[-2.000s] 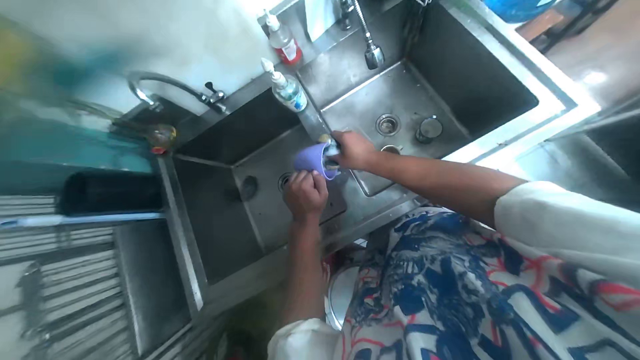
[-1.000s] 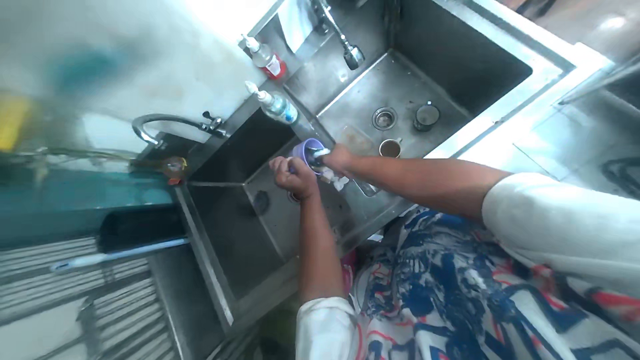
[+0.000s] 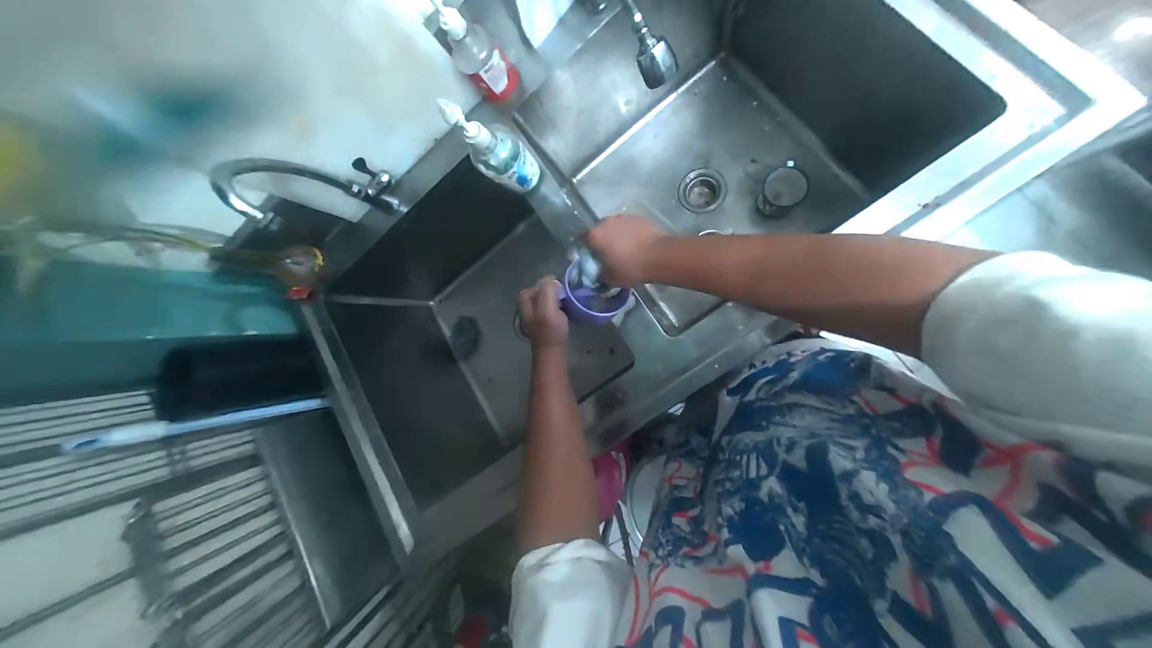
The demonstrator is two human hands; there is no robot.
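My left hand point(image 3: 544, 315) grips the handle of a purple cup point(image 3: 594, 312) over the left basin of a steel double sink. The cup's mouth faces up toward the camera. At its rim my right hand point(image 3: 623, 249) is closed on a whitish item point(image 3: 587, 270) that reaches inside the cup; blur hides what it is. A pump bottle of bluish liquid point(image 3: 506, 160) stands on the ledge by the divider. Behind it is a pump bottle with red liquid point(image 3: 490, 67).
In the right basin a glass point(image 3: 783, 190) stands near the drain point(image 3: 702, 191), under a faucet head point(image 3: 657, 61). A curved faucet point(image 3: 270, 166) is by the left basin. A wire rack point(image 3: 216, 531) and a blue-white handle point(image 3: 198, 425) lie at the left.
The purple cup has turned so its mouth faces the camera more, and my left hand now holds it from the side by the handle. My right hand remains at its rim.
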